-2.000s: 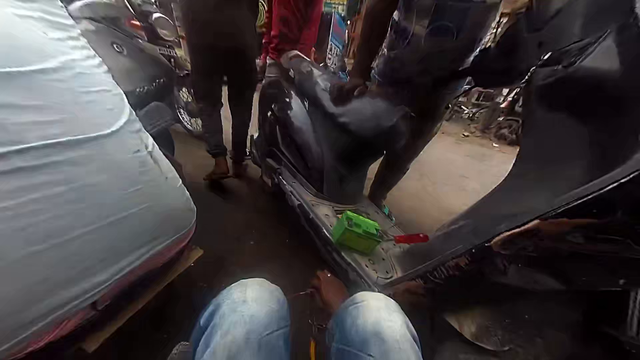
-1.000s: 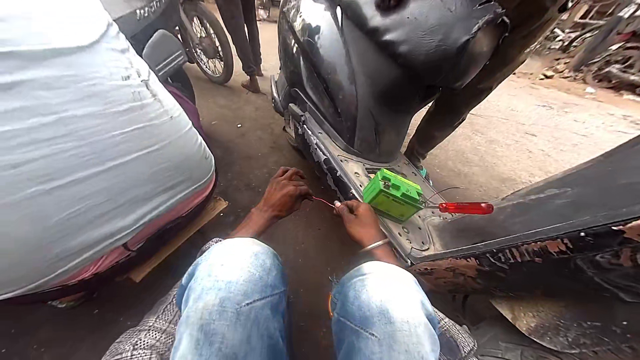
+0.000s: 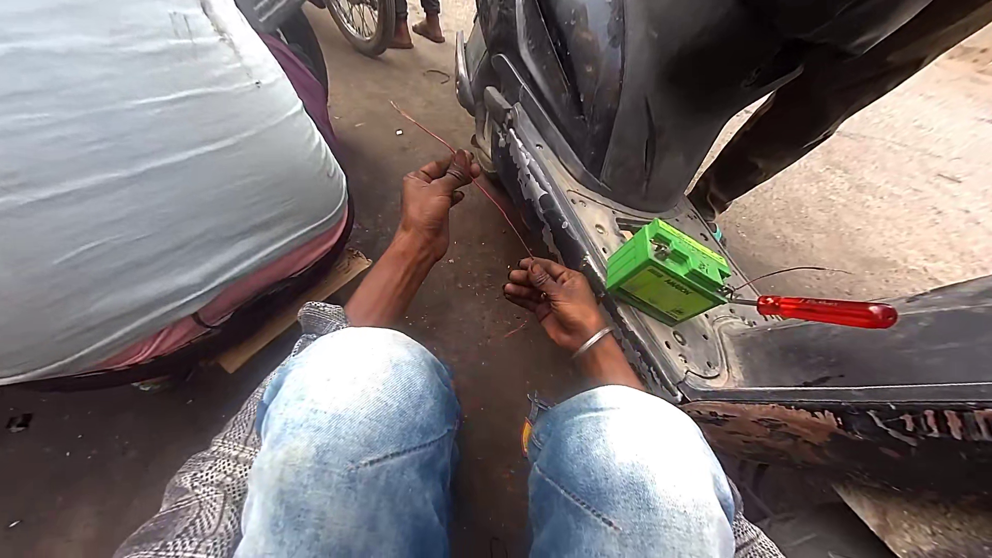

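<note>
A thin red wire (image 3: 502, 211) runs between my two hands, above the ground and beside the scooter. My left hand (image 3: 440, 190) pinches it higher up, and a free end sticks out past the fingers. Lower and to the right, my right hand (image 3: 554, 298), with a metal bangle at the wrist, holds the wire between thumb and fingers. Just right of that hand, a green battery (image 3: 668, 271) rests on the scooter's footboard (image 3: 697, 356). A screwdriver with a red handle (image 3: 828, 311) lies with its shaft against the battery's right side, near a thin dark wire.
The black scooter (image 3: 620, 101) fills the right side. A seat under a grey cover (image 3: 170, 178) stands close on the left. A person's leg (image 3: 806, 132) is behind the footboard. Farther off are a wheel (image 3: 364, 19) and another person's feet (image 3: 422, 31).
My hands have moved apart, the left one forward, and a longer stretch of red wire shows between them than one second ago. Two seconds ago one hand was low between the knees. The view has shifted.
</note>
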